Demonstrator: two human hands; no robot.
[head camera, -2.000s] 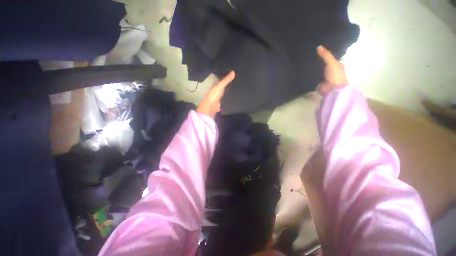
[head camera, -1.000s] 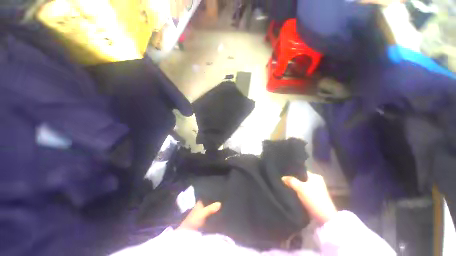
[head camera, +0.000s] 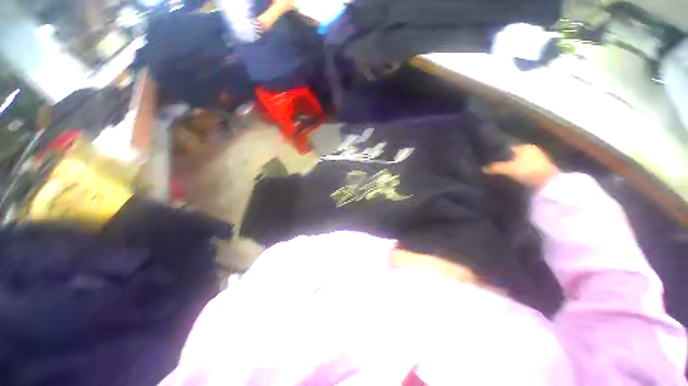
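Note:
A dark garment panel (head camera: 445, 203) with a white and yellowish embroidered motif (head camera: 370, 187) lies spread in front of me, beside the wood-edged table. My right hand (head camera: 524, 166) is at the panel's right side, thumb pointing left, and grips its edge. My left hand (head camera: 437, 265) shows only as a blurred strip of skin past the pink sleeve, low over the panel; its fingers are hidden.
The pale table (head camera: 543, 90) with its wooden edge runs along the upper right, a white bunch (head camera: 522, 41) on it. A red stool (head camera: 293, 113) stands beyond. Dark cloth (head camera: 98, 294) and a yellow bundle (head camera: 79, 185) are at left. Part of a person (head camera: 275, 45) shows at the top.
The view has turned, and the table edge now shows at right. The embroidered motif has come into view. My left forearm has swung across to the right, its hand mostly hidden.

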